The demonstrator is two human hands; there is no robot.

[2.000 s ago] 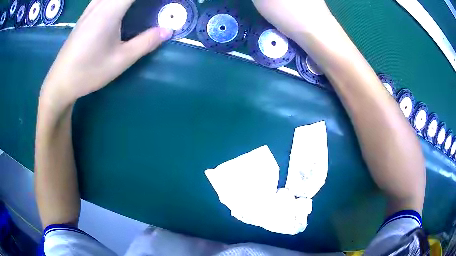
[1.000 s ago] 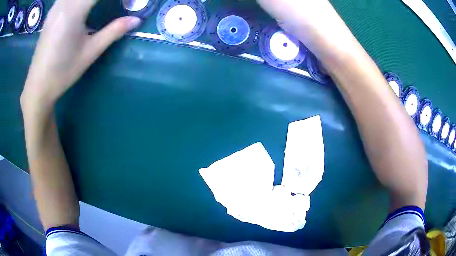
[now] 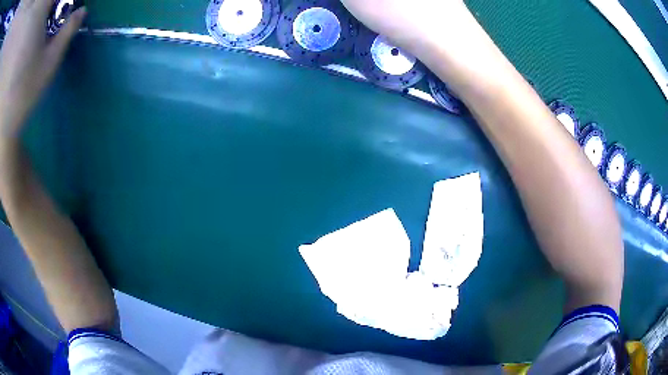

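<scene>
Round black parts with shiny metal centres stand in a row along the top. One has a white-glaring centre (image 3: 240, 16), the one beside it looks bluish (image 3: 316, 31), and a third (image 3: 394, 57) lies partly behind my right forearm. My left hand (image 3: 33, 55) is at the far upper left, slightly blurred, with thumb and fingers around a black part (image 3: 64, 11) at the top edge. My right hand (image 3: 399, 15) is cut off by the top edge; its fingers and anything in them are hidden.
White paper pieces (image 3: 381, 282) lie on the glossy green worktop (image 3: 220, 183). A thin white strip (image 3: 146, 33) runs beneath the discs. More discs (image 3: 617, 162) stand in a row at the right, beyond my right forearm. A pale band (image 3: 633, 36) curves at the upper right.
My left hand has moved left, away from the near discs to the parts at the far left. The near discs show slightly farther left and higher. My right arm has barely moved.
</scene>
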